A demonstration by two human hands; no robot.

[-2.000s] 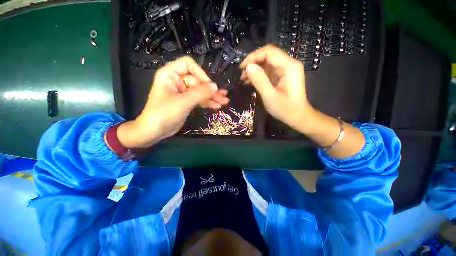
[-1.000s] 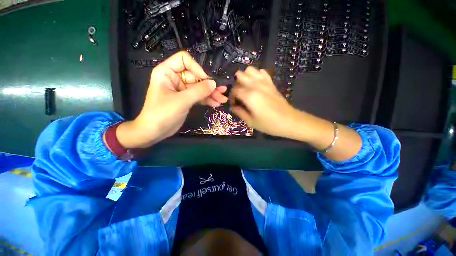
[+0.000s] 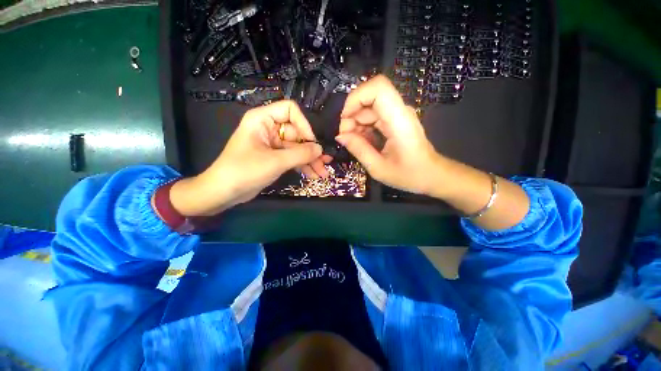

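Note:
My left hand (image 3: 264, 153) is over the near part of the tray's left compartment, thumb and forefinger pinched on a small dark piece, likely a black plastic housing; the fingers mostly hide it. My right hand (image 3: 391, 141) faces it a short way to the right, thumb and fingers curled, a small gap between the hands. Whether it holds a tiny pin is too small to tell. Gold-coloured metal pins (image 3: 337, 181) lie heaped below the hands. Black plastic housings (image 3: 243, 54) lie jumbled beyond them. Assembled pieces (image 3: 467, 54) lie in columns in the right compartment.
The divided black tray (image 3: 169, 109) has a raised rim. A second black tray (image 3: 605, 130) is at its right. On the green surface at left lie a stray black part (image 3: 77, 152), a pale ring (image 3: 135, 52) and a pale fleck (image 3: 120, 91).
My right hand moved in towards my left a second ago, and is now slightly apart from it with its fingers more open. My left hand has dropped slightly nearer the pins.

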